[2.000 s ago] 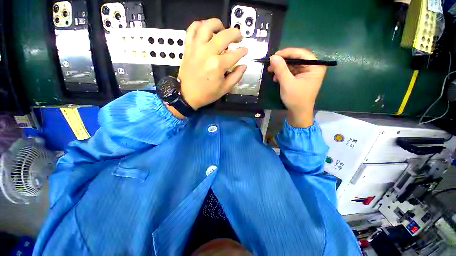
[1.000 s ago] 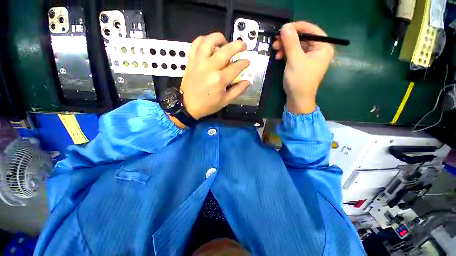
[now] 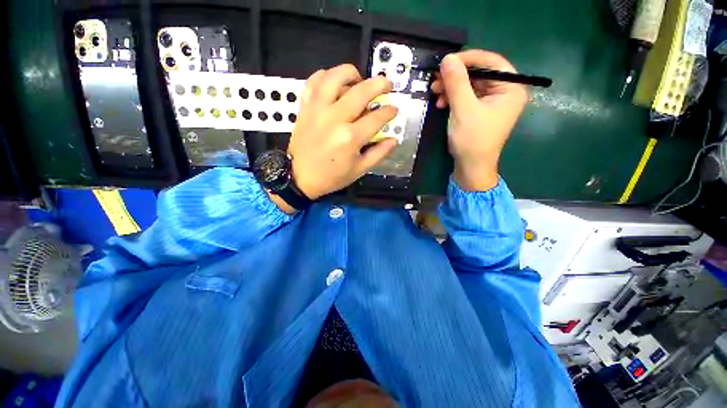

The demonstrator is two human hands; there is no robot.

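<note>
My left hand (image 3: 339, 131) holds down a white strip with two rows of round dots (image 3: 239, 103), laid across the tray and over a phone. My right hand (image 3: 482, 103) holds black tweezers (image 3: 510, 77), tip at the camera end of the right phone (image 3: 406, 155); the exact tip is too small to make out. That phone lies partly under my left hand. Two more phones, a middle one (image 3: 211, 151) partly under the strip and a left one (image 3: 115, 111), lie in slots of the black tray (image 3: 311, 40).
A green mat (image 3: 558, 143) carries the tray. Yellowish dotted strips (image 3: 677, 72) lie at the upper right beside a pointed tool (image 3: 638, 60). A white machine (image 3: 590, 255) stands at lower right, a small fan (image 3: 40, 275) at lower left, and a blue surface with a yellow strip (image 3: 115, 209) at left.
Over two seconds my right hand has moved the tweezers from the right phone's middle up to its camera end. The left hand still holds the strip. The view has shifted slightly.
</note>
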